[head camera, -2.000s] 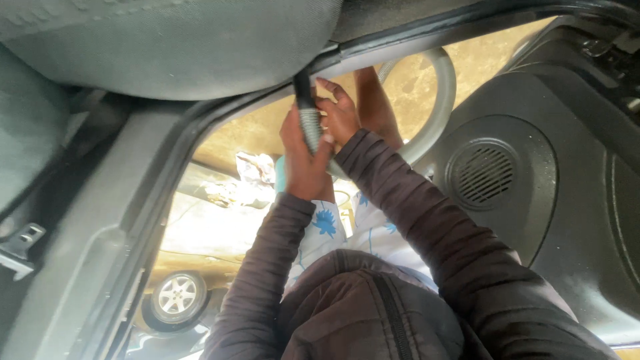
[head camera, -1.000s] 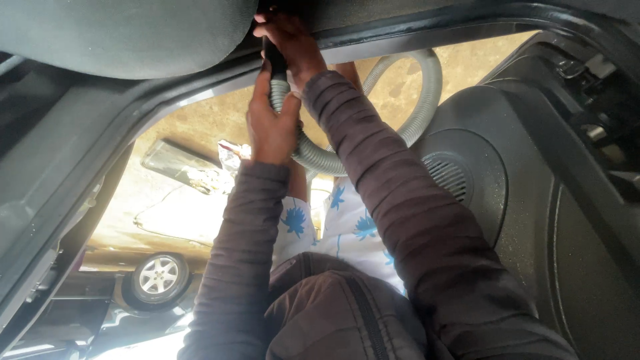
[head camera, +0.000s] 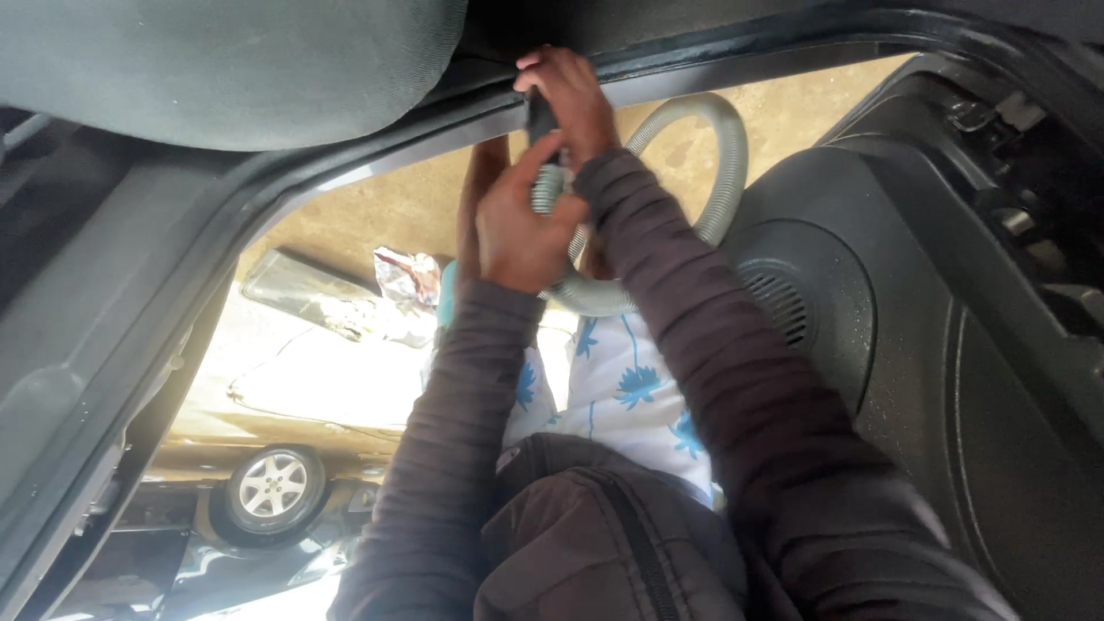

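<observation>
A black nozzle piece (head camera: pixel 541 116) is joined to a grey ribbed vacuum hose (head camera: pixel 729 164), in front of the car's door sill. My right hand (head camera: pixel 576 99) is wrapped over the upper part of the nozzle, fingers curled round its far end. Just below, my left hand (head camera: pixel 526 228) holds the ribbed hose end between thumb and fingers, slightly blurred. From there the hose drops behind my right forearm and loops round to the right. The nozzle's mouth is hidden by my right hand and the dark sill area.
A grey car seat (head camera: pixel 241 69) hangs over the upper left. At right stands the open door's panel (head camera: pixel 914 224) with a speaker grille (head camera: pixel 776 302). Outside lie a dark flat panel (head camera: pixel 302 289) and a crumpled wrapper (head camera: pixel 408 276); another car's wheel (head camera: pixel 274 492) shows lower left.
My right hand has moved up along the black nozzle from beside my left hand, where it was two seconds ago. The view has shifted somewhat.
</observation>
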